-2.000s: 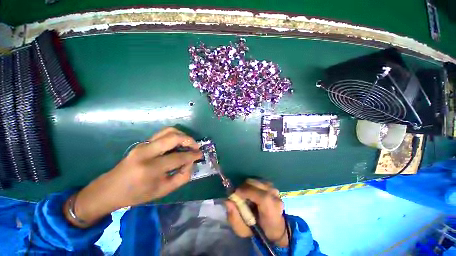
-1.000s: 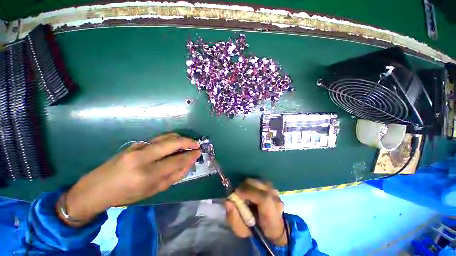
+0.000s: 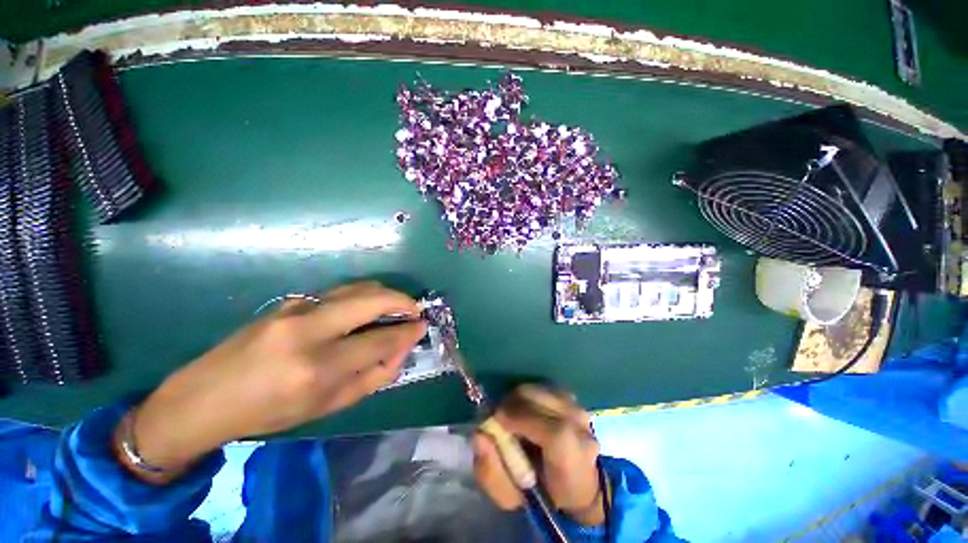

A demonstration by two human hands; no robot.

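The phone frame assembly (image 3: 427, 356) lies on the green mat, mostly hidden under my left hand (image 3: 292, 366). My left fingertips are pinched at its upper end; a thin pale strand loops out behind them. What they pinch is too small to tell for sure. My right hand (image 3: 541, 451) holds the soldering iron (image 3: 510, 451) by its pale tan grip. Its metal tip points up and left to the assembly's upper right corner, close to my left fingertips. A second phone frame assembly (image 3: 637, 283) lies flat to the right.
A heap of tiny purple-pink and silver parts (image 3: 499, 170) lies mid-bench. Rows of ribbed black parts (image 3: 48, 233) stand at left. At right are the black fan with wire grille (image 3: 785, 217), a whitish cup (image 3: 807, 288) and a tan-brown pad (image 3: 846, 334). A worn whitish rail (image 3: 478, 37) runs behind.
Since the first frame, my left hand has flattened slightly over the assembly and the small dark piece at its fingertips shows less. The iron tip stays at the assembly's upper end.
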